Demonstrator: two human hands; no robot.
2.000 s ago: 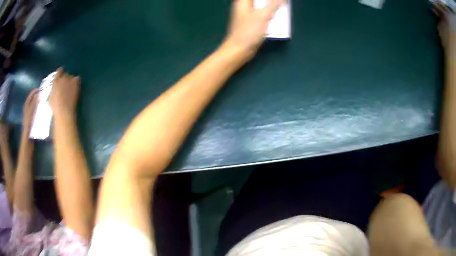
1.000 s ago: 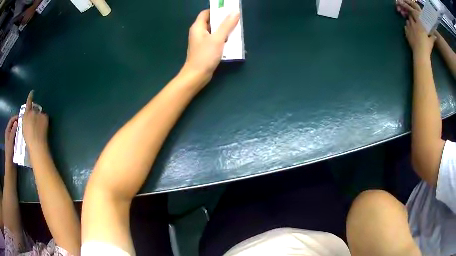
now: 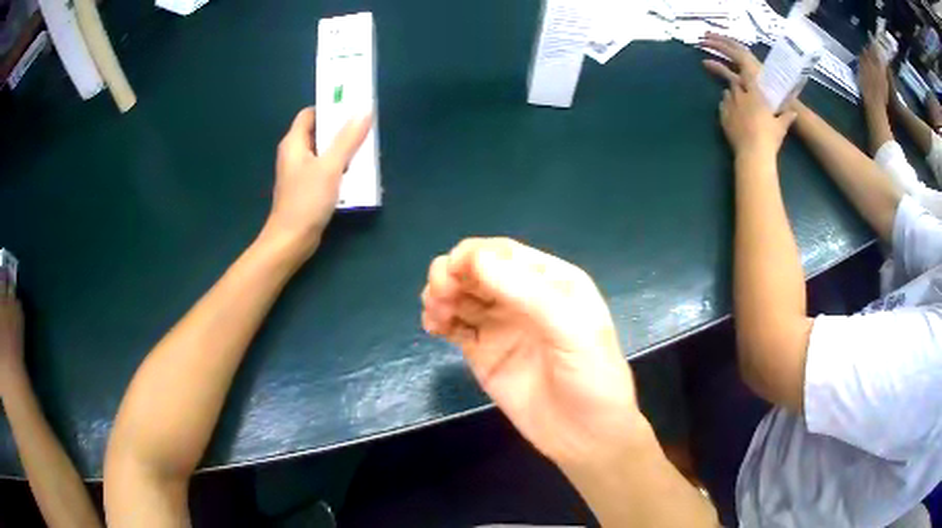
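A tall white product box [image 3: 345,72] with a small green mark lies or stands on the dark green table [image 3: 454,186], left of centre. My left hand [image 3: 310,175] holds it around its lower part, with the thumb over the front. The box looks closed up; its far end cannot be made out clearly. My right hand [image 3: 537,340] is raised over the table's near edge, palm showing, fingers loosely curled, with nothing seen in it.
Another white box [image 3: 558,52] stands at the back. Loose white blanks [image 3: 682,19] lie behind it. At right a person's hands [image 3: 757,119] hold a box [image 3: 790,67]. A tan bar [image 3: 103,57] lies far left. Another person's arm [image 3: 31,413] is at the left edge.
The view has swung to the right. My right hand has come into the picture. My left hand still holds the box, now seen whole and lower left. More blanks and people show at right.
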